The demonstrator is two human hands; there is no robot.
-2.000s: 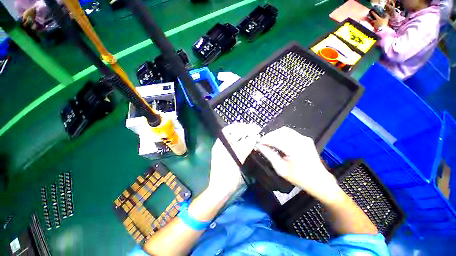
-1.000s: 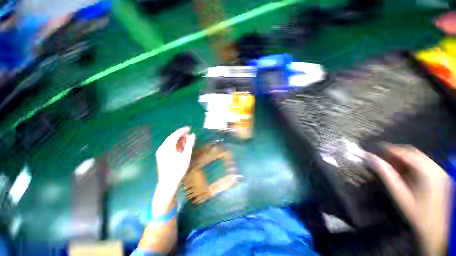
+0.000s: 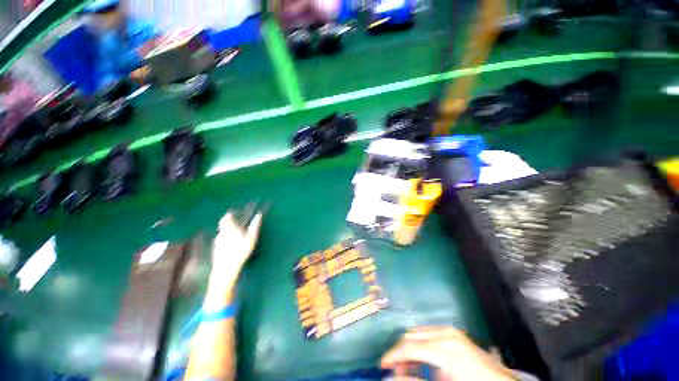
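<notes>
The view is blurred. My left hand reaches over the green mat, left of the jig; a small dark, thin shape lies at its fingertips, and I cannot tell whether they hold it. My right hand is at the bottom edge, partly cut off, with fingers curled; its grip is unclear. The brown jig lies flat between my hands, touched by neither. The black parts tray, with silvery small parts, is at the right. The orange screwdriver hangs in front of the white-grey screw feeder.
A long dark box with a white label lies at the left. Black camera units stand in a row across the bench. A blue holder is behind the feeder. A person is at the far upper left.
The view has turned left. My left hand has left the tray side and reached left past the jig. My right hand has moved from the tray to the bottom middle.
</notes>
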